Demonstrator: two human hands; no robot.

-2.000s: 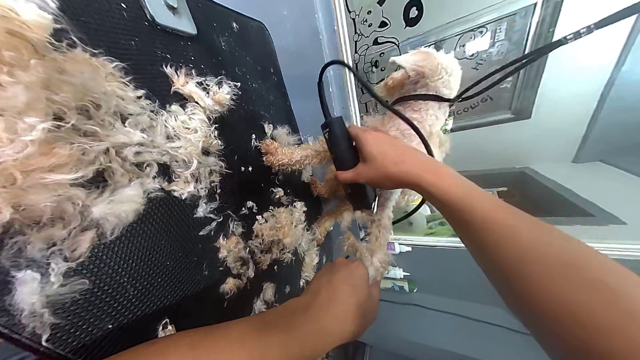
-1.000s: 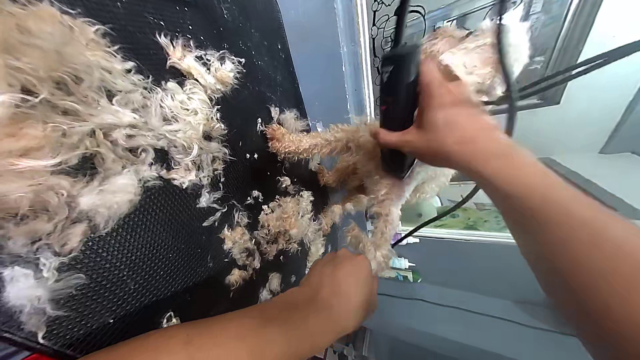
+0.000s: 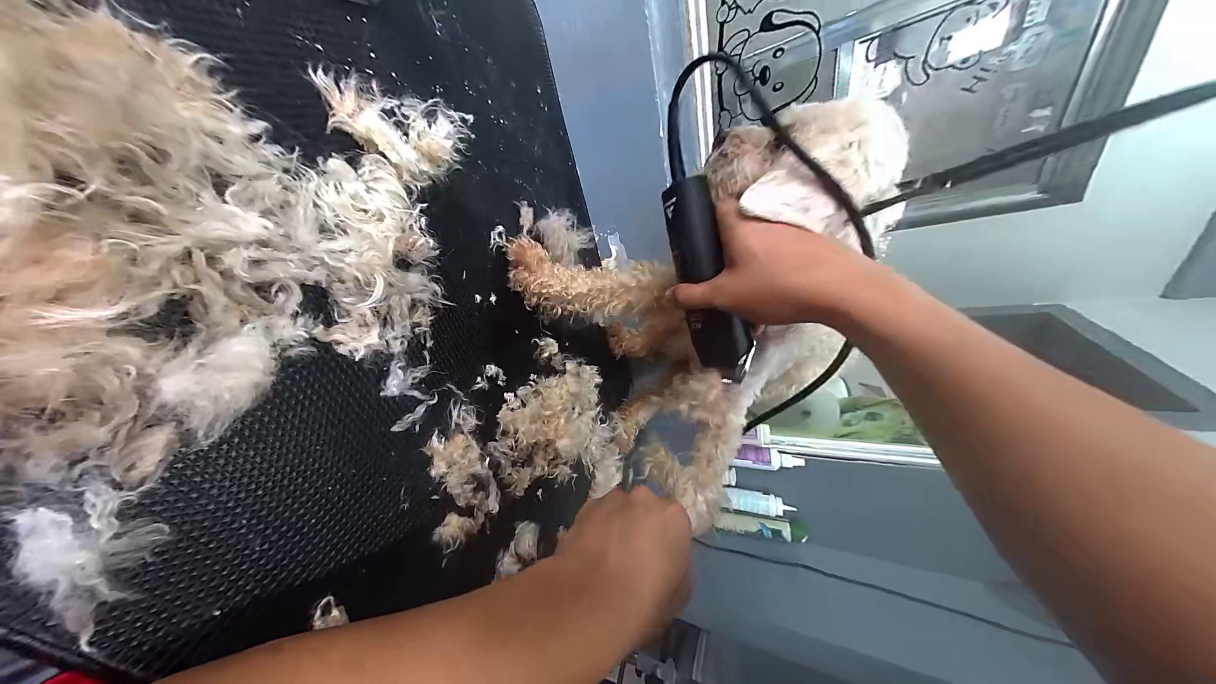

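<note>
A small dog (image 3: 817, 370) with pale, curly, partly clipped fur appears sideways, its legs toward the black table. My right hand (image 3: 779, 271) is closed around a black corded electric clipper (image 3: 693, 237), whose blade end meets the upper part of a leg. Part of the dog's head (image 3: 845, 142) lies behind the clipper cord. My left hand (image 3: 636, 541) is closed at the lower end of a curly-furred leg (image 3: 708, 456); its fingertips are mostly hidden. Another leg (image 3: 589, 290) extends over the table, its tan paw at the left end.
The black textured grooming table (image 3: 294, 465) bears a large pile of cut fur (image 3: 142, 237) and smaller tufts (image 3: 546, 427). A dark leash (image 3: 1035, 147) runs from the dog to the right edge. Bottles (image 3: 755, 502) are beyond the dog, near a window with drawings (image 3: 779, 57).
The clipper has moved from the dog's body one second ago to the upper leg, and its cord now loops over my right hand. My left hand remains at the leg.
</note>
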